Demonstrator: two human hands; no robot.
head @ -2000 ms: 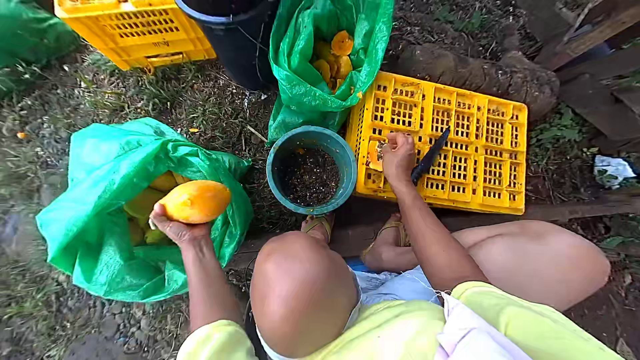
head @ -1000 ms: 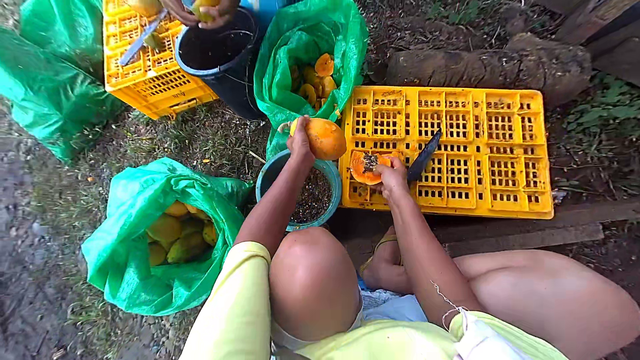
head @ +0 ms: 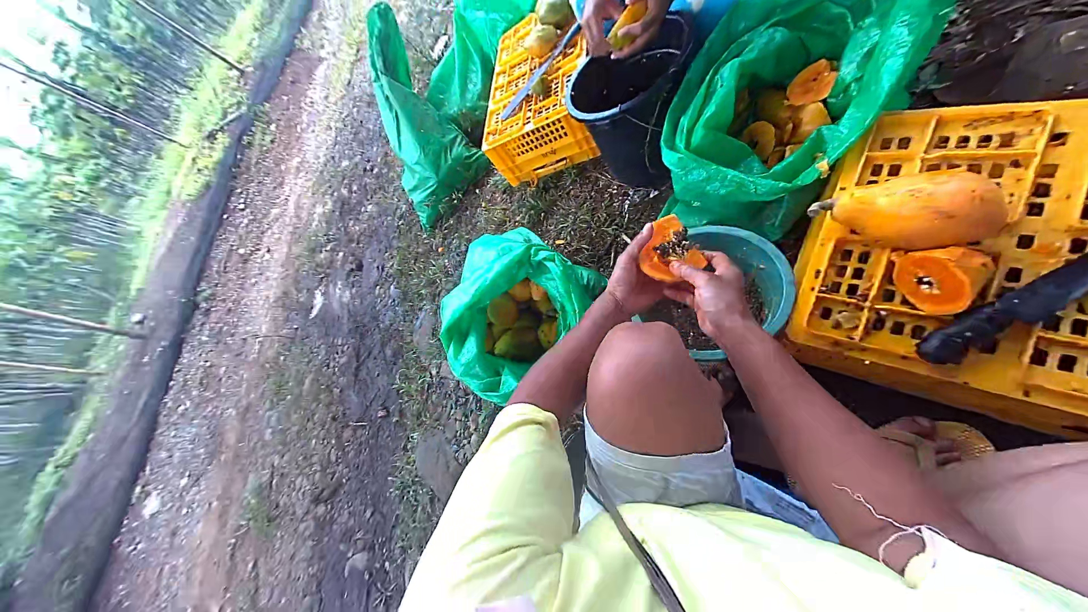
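Note:
A cut papaya piece (head: 665, 248) with dark seeds showing is held over a green basin (head: 769, 280). My left hand (head: 633, 276) grips it from the left; my right hand (head: 714, 289) is at its lower right edge, fingers on or at the seeded side. Right of the basin, a whole papaya (head: 926, 208) and a cut papaya half (head: 939, 279) lie on an upturned yellow plastic crate (head: 1045, 127). A dark-handled knife (head: 1003, 314) rests beside them. Dark seeds and pulp are partly visible in the basin.
A green bag (head: 463, 319) of whole papayas stands left of the basin, another green bag (head: 705, 127) holds cut pieces behind it. Farther back, a co-worker's hands (head: 625, 25) hold fruit over a dark bucket (head: 633, 110), beside a yellow crate (head: 540, 136) bearing a knife (head: 540, 78).
The whole papaya from my left hand now lies on the crate. Both hands have come together at the cut piece, which has moved from over the crate to the basin. The view has swung left.

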